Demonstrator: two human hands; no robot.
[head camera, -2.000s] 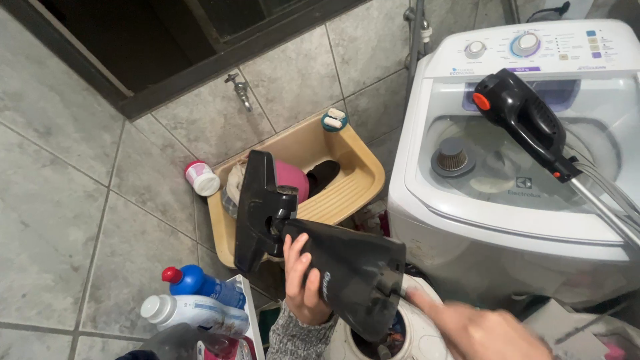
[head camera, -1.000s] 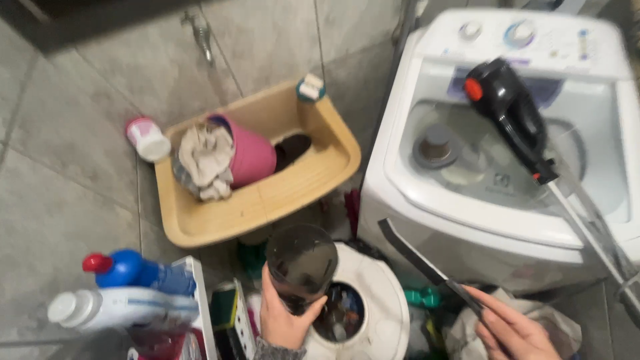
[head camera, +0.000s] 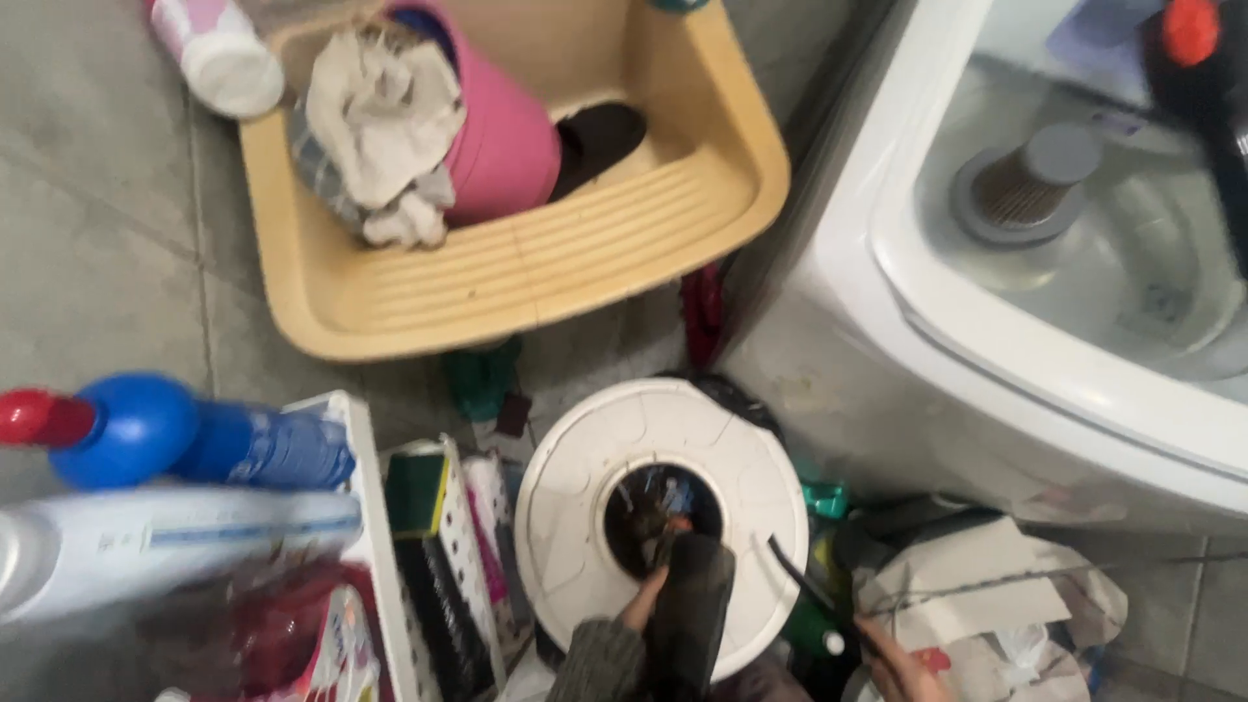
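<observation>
My left hand (head camera: 643, 597), mostly hidden, is closed around a dark translucent vacuum cleaner dust container (head camera: 690, 604). The container slants over the round opening of a white bin lid (head camera: 565, 487), with debris visible inside the bin. To the right, my right hand (head camera: 899, 663) grips a thin black tool (head camera: 814, 593), its tip above the lid's right side; its exact kind cannot be told. A grey pleated filter (head camera: 1024, 185) stands on the washing machine's lid, and part of a black handheld vacuum body (head camera: 1194, 88) with a red button lies at the upper right.
A beige laundry sink (head camera: 526, 302) holds a pink bucket (head camera: 502, 136), cloths (head camera: 385, 117) and a dark slipper (head camera: 600, 141). The white washing machine (head camera: 877, 341) borders the right. Bottles (head camera: 263, 439) stand in a white rack at left. A crumpled paper bag (head camera: 985, 595) lies lower right.
The dust container has come down to the bin opening and tilted. The black floor nozzle beside it two seconds ago is out of view. The view has moved lower and closer to the bin.
</observation>
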